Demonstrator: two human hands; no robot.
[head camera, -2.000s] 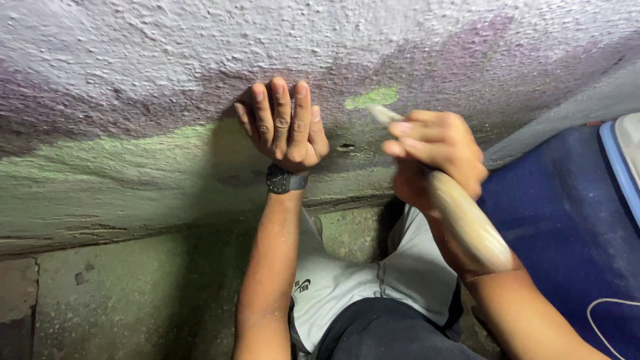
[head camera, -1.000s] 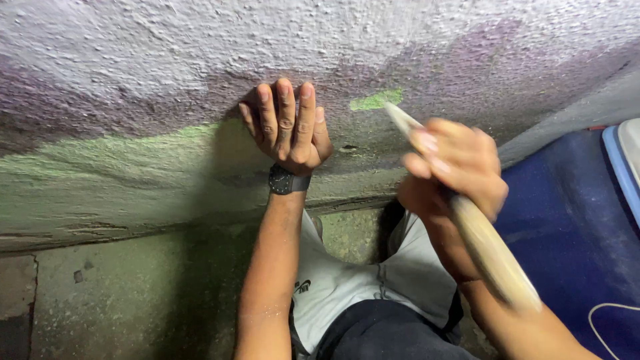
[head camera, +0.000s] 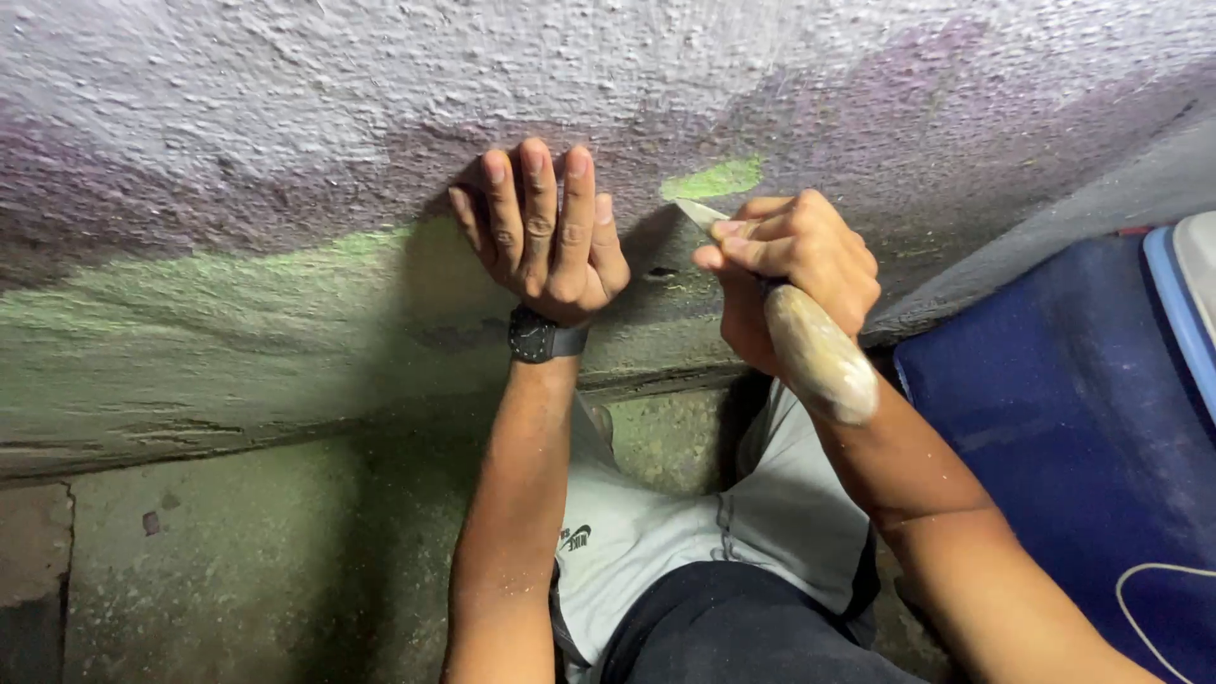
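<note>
My left hand (head camera: 551, 237), with a black wristwatch (head camera: 546, 337) on its wrist, rests spread against the rough painted wall (head camera: 313, 123). To its right, my right hand (head camera: 803, 271) grips a pointed tool (head camera: 822, 356), which looks like a knife. Its pale, thick handle sticks out below the fist toward my forearm, and its pale tip points up and left. That tip is at the lower left edge of a bright green patch (head camera: 717, 179) on the purple-grey part of the wall. My fingers hide the middle of the tool.
A large blue container (head camera: 1045, 399) with a light blue rim (head camera: 1178, 294) stands at the right, a thin pale cord (head camera: 1126, 594) across its side. Below the wall is a stained floor (head camera: 237, 551). A small dark hole (head camera: 662, 273) lies between my hands. My knees are close beneath.
My right hand moves with the tool between the frames, and the tip now sits at the green patch's left end. The patch reaches further left than one second ago. My left hand stays against the wall.
</note>
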